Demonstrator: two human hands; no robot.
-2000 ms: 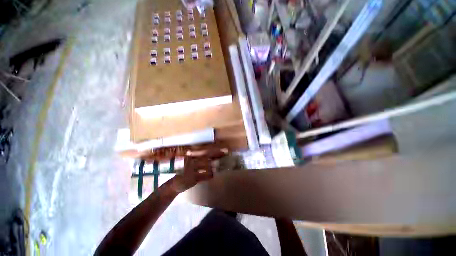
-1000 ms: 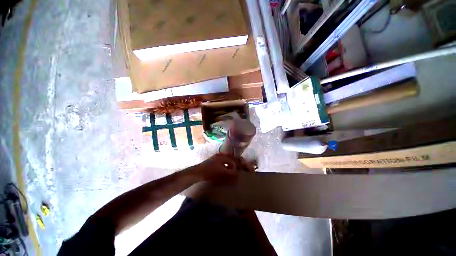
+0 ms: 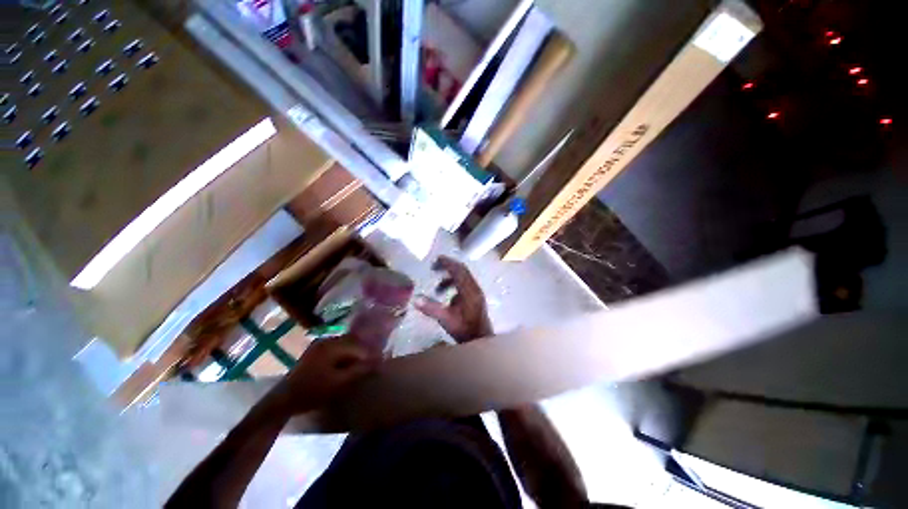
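A long, thin, pale strip (image 3: 617, 333) runs across in front of my body, its far end out to the right. It covers part of my right forearm, and my left forearm lies over its left part. My left hand (image 3: 334, 366) is closed around the lower part of a blurred pink jar (image 3: 383, 298). My right hand (image 3: 460, 301) is just right of the jar, apart from it, with its fingers spread and nothing seen in it. How the strip is held is unclear.
An open cardboard box (image 3: 299, 278) stands behind the jar. A white bottle with a blue cap (image 3: 490, 231) and a green-white box (image 3: 448, 184) are beyond my right hand. A long carton (image 3: 637, 129) reaches far right. A drilled brown board (image 3: 129, 109) lies at upper left.
The view has turned, and the strip now slants up to the right with its far end in view. My right hand has come away from the jar and opened; my left hand still holds the jar.
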